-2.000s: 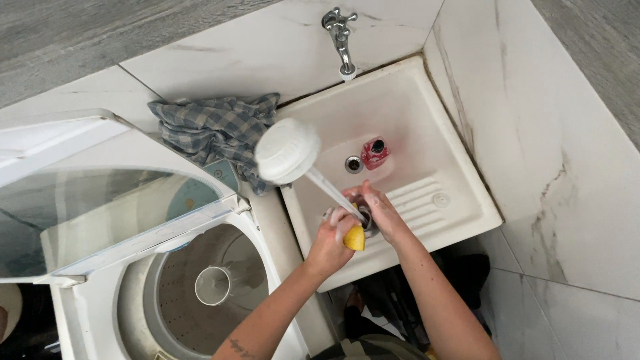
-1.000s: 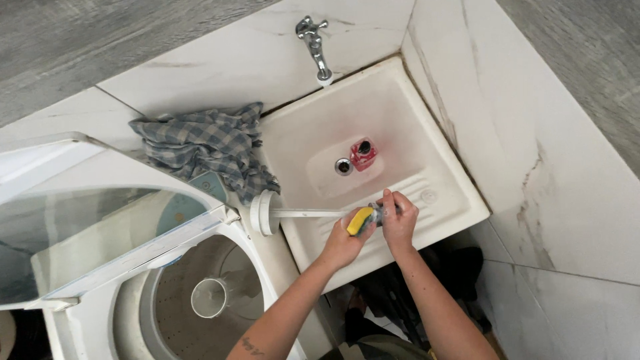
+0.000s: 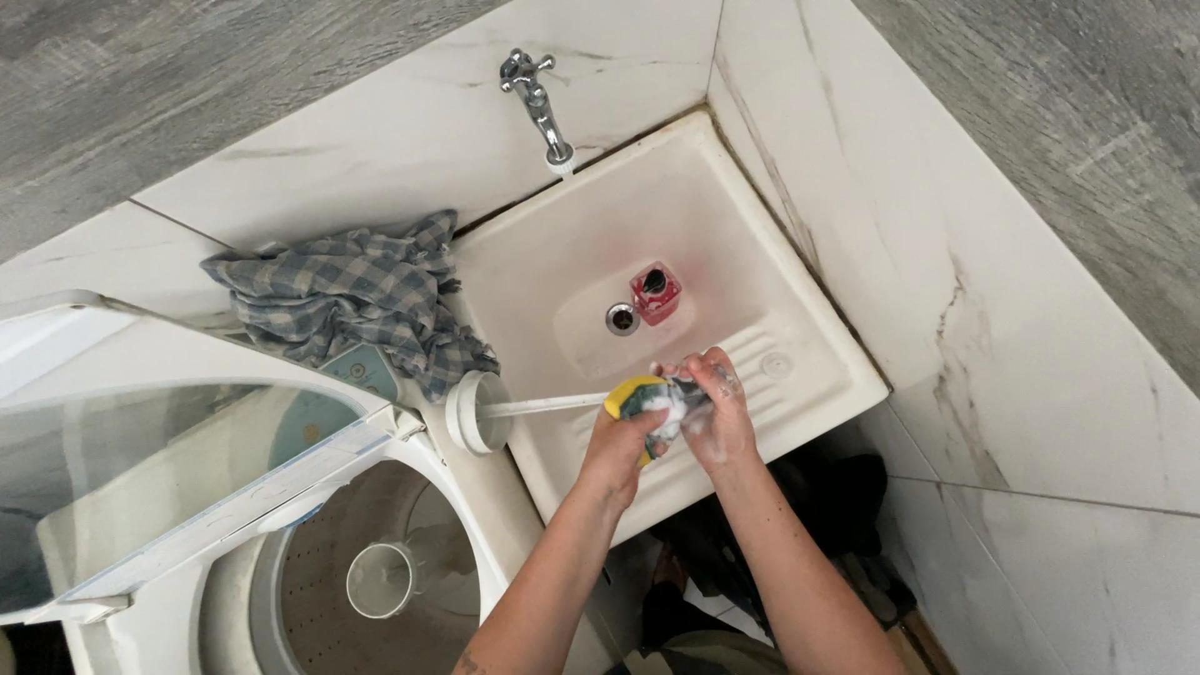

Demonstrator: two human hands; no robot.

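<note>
My left hand [image 3: 621, 448] grips a yellow and green sponge [image 3: 630, 397] covered in white foam, pressed around a slim white rod [image 3: 548, 404]. A round white plastic lid-like piece [image 3: 479, 412] sits at the rod's left end, over the rim between sink and washing machine. My right hand [image 3: 720, 412], wet with suds, holds the rod's dark end [image 3: 692, 392], partly hidden by fingers and foam. Both hands are over the ribbed near part of the white sink [image 3: 797, 375]. A red, transparent bottle with a black cap [image 3: 655, 292] rests in the basin beside the metal drain [image 3: 622, 320].
A chrome tap [image 3: 539, 108] is on the tiled wall behind the sink. A checked cloth [image 3: 347, 291] lies bunched at the sink's left corner. An open top-loading washing machine [image 3: 525, 525] with a raised clear lid [image 3: 187, 469] adjoins the left side.
The white round end, raised over the basin two seconds ago, is now down at the sink's left edge. The sponge has moved onto the dark end, between both hands.
</note>
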